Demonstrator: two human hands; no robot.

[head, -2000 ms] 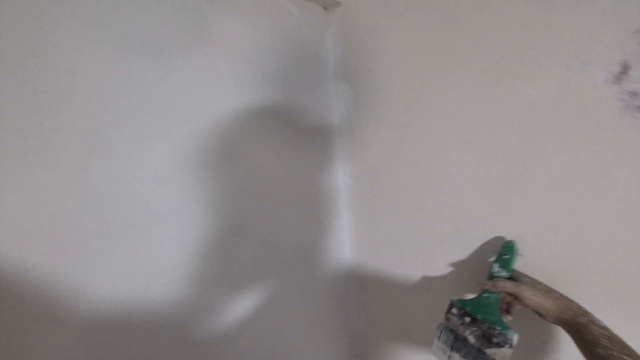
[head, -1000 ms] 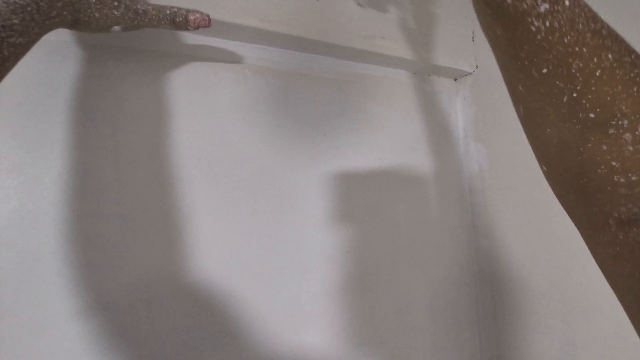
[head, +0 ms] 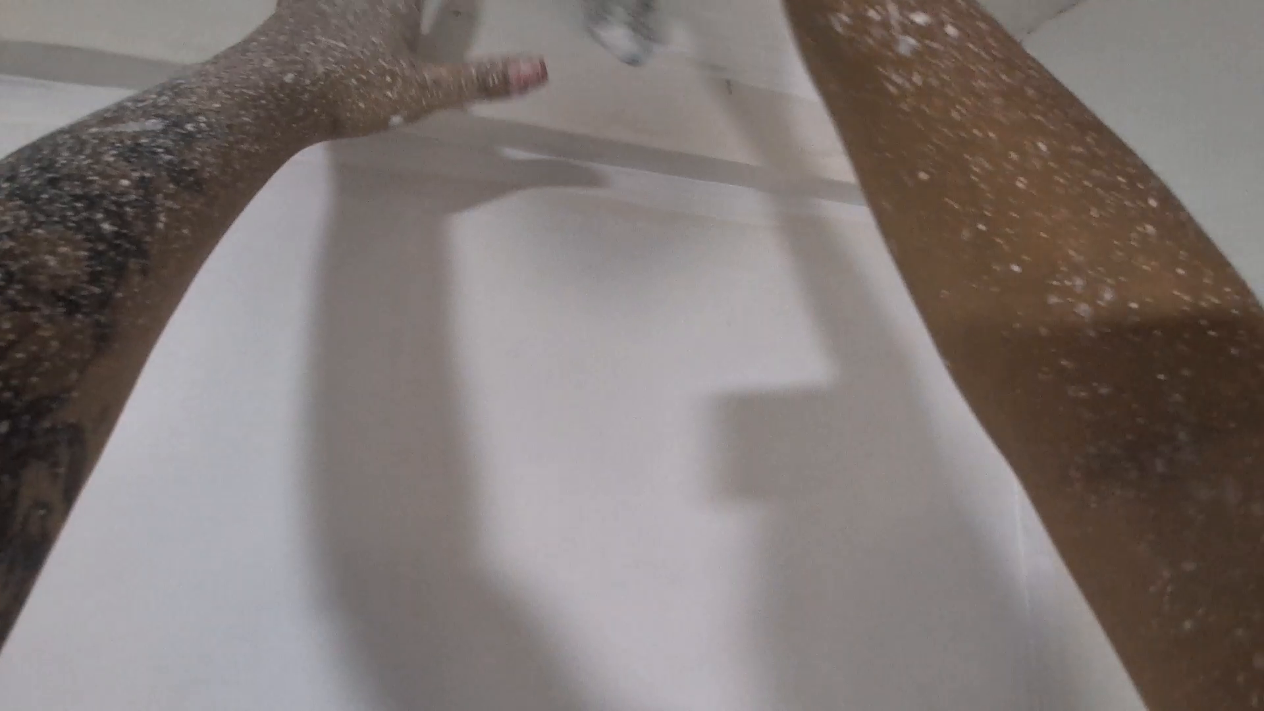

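Observation:
My left hand (head: 385,79) is at the upper left, its thumb pointing right and its other fingers cut off by the top edge. It is near the top of the white wall (head: 592,395), and no tool shows at it. My right forearm (head: 1037,247), speckled with white, reaches up along the right side; my right hand lies beyond the top edge. A blurred, whitish object (head: 627,30), perhaps part of a brush, shows at the top centre. Whether my right hand holds it cannot be seen.
A pale ledge or trim (head: 671,168) runs across the wall's top, below the ceiling surface. Shadows of both arms fall on the wall. A vertical corner line (head: 1022,553) shows at the lower right, partly behind my right arm.
Two seconds ago a hand at the lower right held a green-handled brush; it is not clearly seen now. Both arms have since come into view, raised. The view has shifted strongly.

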